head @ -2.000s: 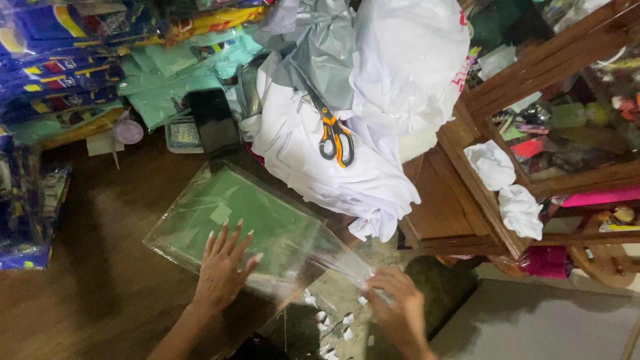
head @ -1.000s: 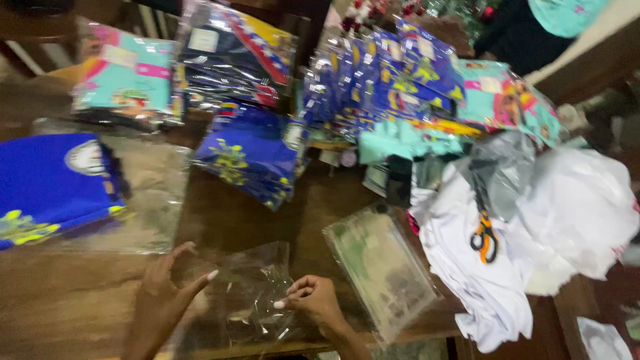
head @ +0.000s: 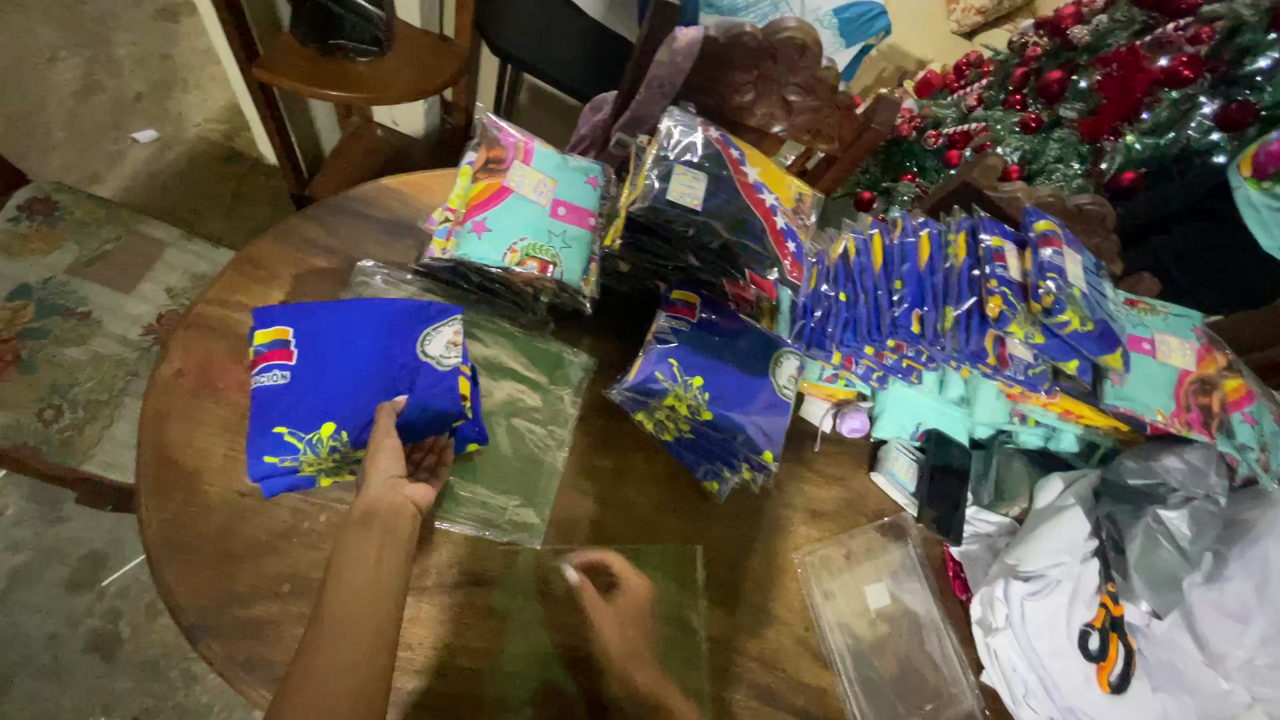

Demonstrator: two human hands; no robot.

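Note:
A folded blue garment with yellow print [head: 350,390] is gripped at its lower right edge by my left hand [head: 405,465], thumb on top. Under and beside it lies a clear plastic bag [head: 520,430] on the wooden table. My right hand [head: 610,600], somewhat blurred, touches or hovers over the edge of another clear plastic bag [head: 675,600]; whether its fingers pinch the plastic cannot be told. Right of that bag lies a further clear bag with a small white label [head: 880,640].
Bagged blue garments [head: 710,390], a row of more [head: 930,290], turquoise bagged ones [head: 540,210] and dark ones [head: 710,200] stand along the back of the round table [head: 200,520]. At right are a black phone [head: 943,485], white cloth [head: 1030,610] and orange-handled scissors [head: 1107,640].
My left hand has moved from beside the clear bag to the folded blue garment and taken hold of it. The view has swung left since two seconds ago.

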